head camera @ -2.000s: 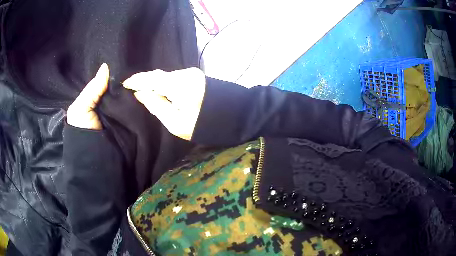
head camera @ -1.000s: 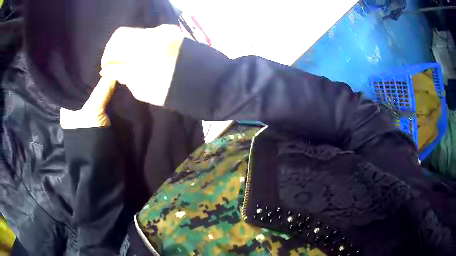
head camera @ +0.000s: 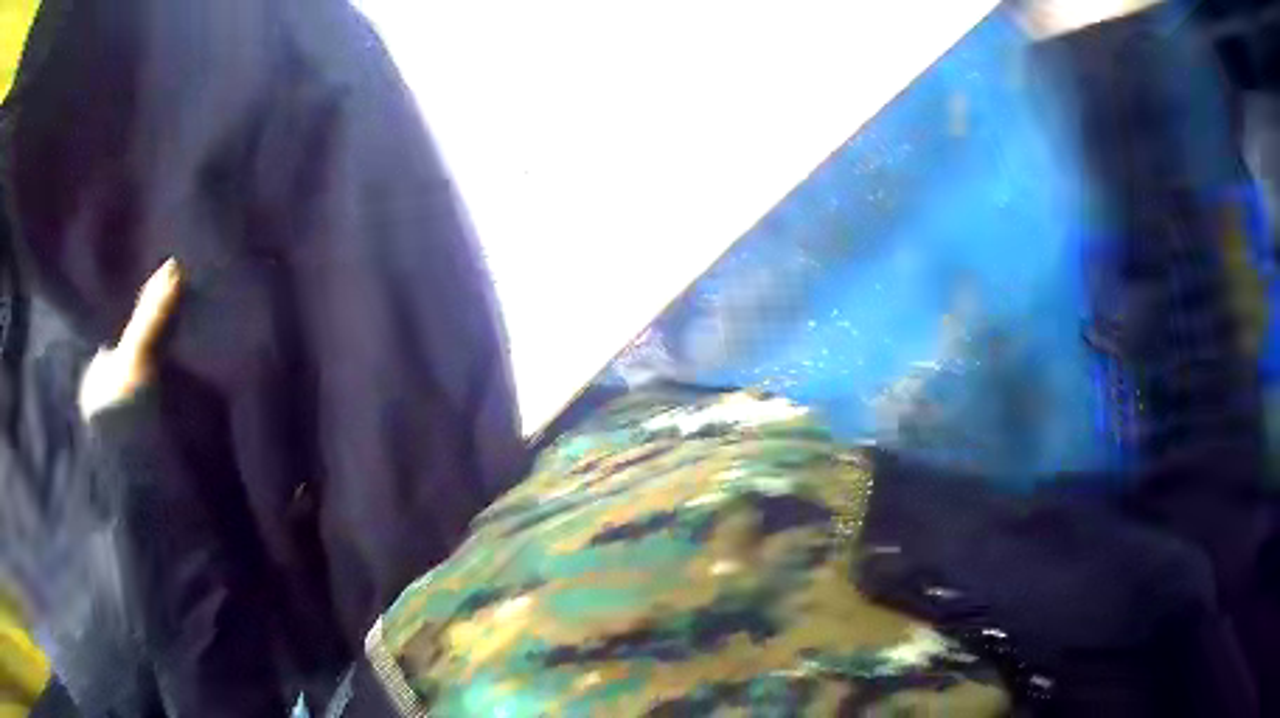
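Note:
The black garment [head camera: 323, 239] hangs in soft folds over the left of the view, along the edge of the white table. My left hand [head camera: 134, 348] is at the far left with its thumb lying on the cloth; its fingers are hidden and it holds the garment. My right hand [head camera: 1088, 11] is at the top right, well away from the garment. It is blurred and mostly cut off by the upper edge, so its fingers and anything in them cannot be seen. No needle, thread or button can be made out.
The overexposed white table [head camera: 590, 154] reaches a corner near my camouflage top [head camera: 674, 561]. The worn blue floor [head camera: 927, 281] lies to its right. A blurred blue basket with yellow cloth [head camera: 1241, 274] shows at the right, partly behind my right sleeve [head camera: 1158, 211].
My right hand has left the garment and my left hand, swinging far out to the upper right. My left hand and the garment now appear further left. The pink-red item on the table is out of view.

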